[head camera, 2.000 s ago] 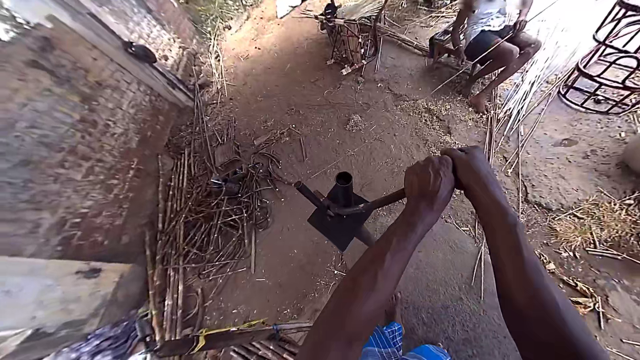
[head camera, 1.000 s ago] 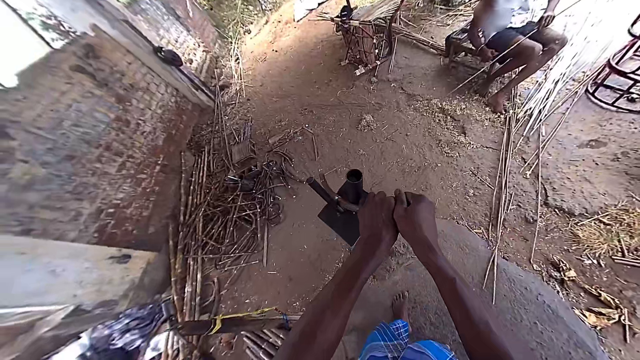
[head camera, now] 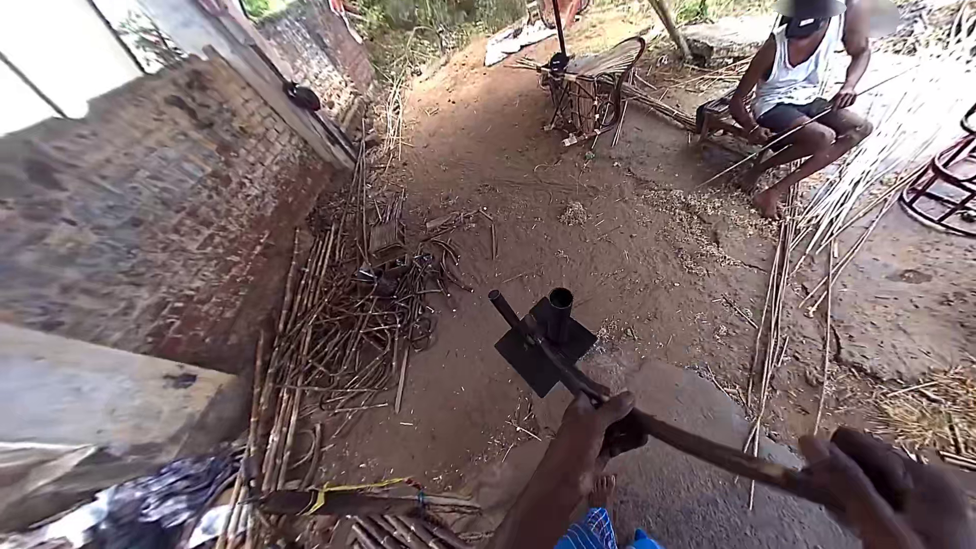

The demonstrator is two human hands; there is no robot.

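Note:
A curved cane pole [head camera: 713, 451] runs from the lower right to a black metal bending stand [head camera: 540, 347], which has a square base plate, an upright open pipe [head camera: 560, 301] and a slanted bar. The pole's far end lies against the stand, between the bar and the pipe. My left hand [head camera: 602, 427] is closed round the pole just below the stand. At the lower right, my right hand [head camera: 877, 480] is on the pole's near part, slightly blurred, and the end beyond it is hidden.
Cane offcuts [head camera: 366, 328] lie piled along the brick wall [head camera: 191, 198] at left. A seated person [head camera: 804, 99] holds a thin cane at upper right, beside long pale strips [head camera: 862, 168]. A partly built cane chair [head camera: 583, 91] stands at the back. Bundled canes [head camera: 404, 530] lie at the bottom.
My hands were close together on the pole; now they are wide apart, the right one out to the lower right. More of the pole shows between them.

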